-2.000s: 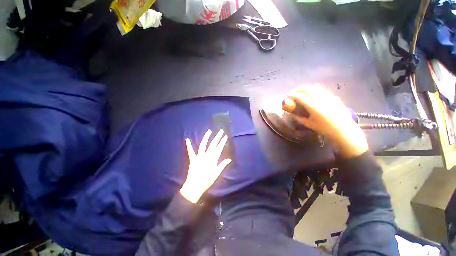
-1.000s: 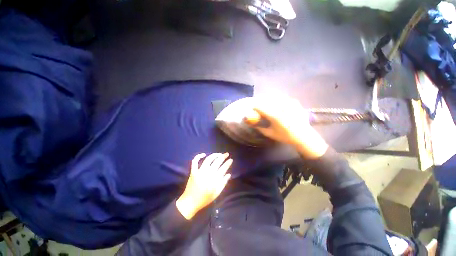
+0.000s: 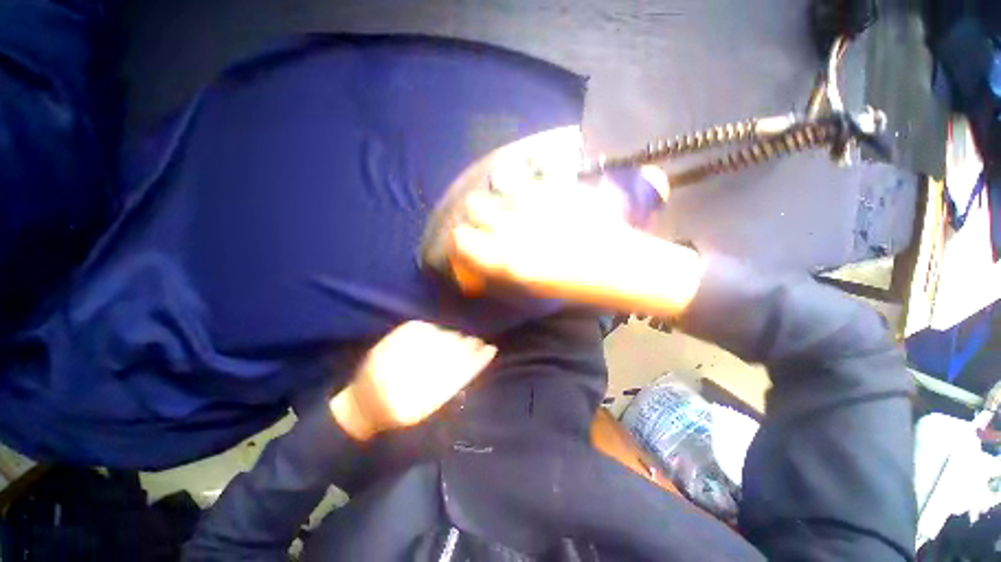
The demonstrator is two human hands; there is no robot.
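Note:
A navy garment panel (image 3: 274, 187) lies flat on the dark table, its curved edge at the far side and its left part in folds. My right hand (image 3: 538, 236) is shut on the steam iron (image 3: 448, 225), which rests on the panel's right part with its tip towards the near left. A faint dark strip (image 3: 496, 132) shows on the panel beyond the iron; the rest of it is hidden. My left hand (image 3: 412, 377) is at the panel's near edge by my lap, blurred and overexposed, its fingers close together. I cannot tell if it pinches the cloth.
Ribbed hose and cord (image 3: 724, 150) run from the iron to the right across the dark table (image 3: 681, 55). A navy pile (image 3: 55, 132) is at the far left. A clear plastic bottle (image 3: 675, 428) lies below the table, right of my lap.
The view has tilted down; scissors are out of the picture. The iron has moved left and nearer on the panel and turned. My left hand has shifted nearer my lap, its fingers drawn together.

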